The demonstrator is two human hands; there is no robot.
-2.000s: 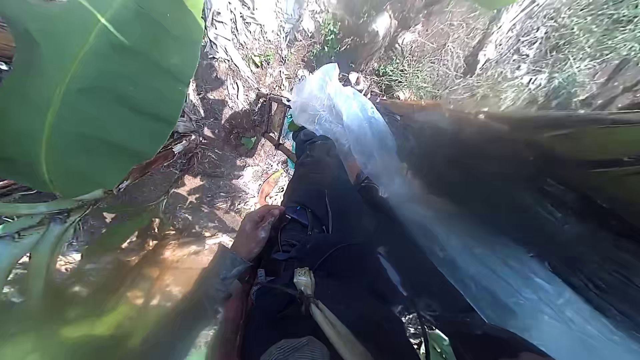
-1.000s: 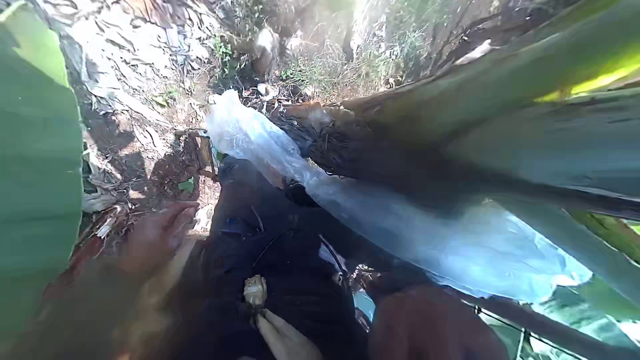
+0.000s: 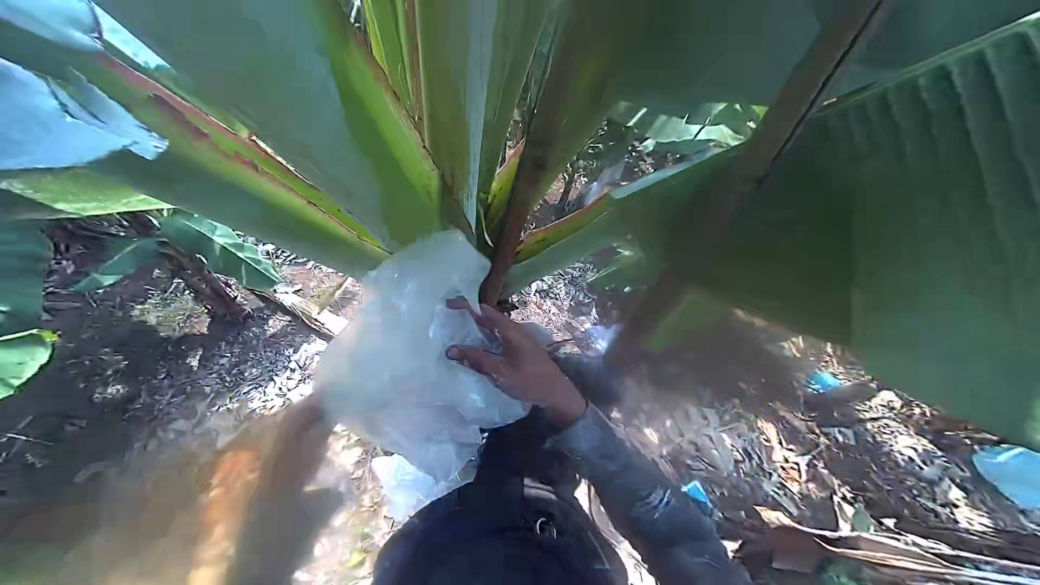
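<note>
A crumpled translucent plastic bag [image 3: 406,349] hangs in front of me, its top against the base of the banana leaf stalks [image 3: 479,187]. My right hand [image 3: 520,357] is at the bag's right side, thumb and fingers apart, touching or very near the plastic; whether it grips any of it is unclear. My left hand [image 3: 301,426] is blurred at the bag's lower left edge, its fingers mostly hidden, so its hold cannot be made out. A dark stalk [image 3: 508,244] runs down just above my right hand.
Broad banana leaves [image 3: 934,227] spread overhead and to the right. Another bluish plastic sheet [image 3: 65,122] is at the upper left. Dry leaf litter [image 3: 780,455] covers the ground, with a blue scrap [image 3: 1007,475] at the far right.
The view has swung up from my legs to the banana plant. The plastic, earlier stretched out to the right, is now bunched in front of me, with my right hand at it.
</note>
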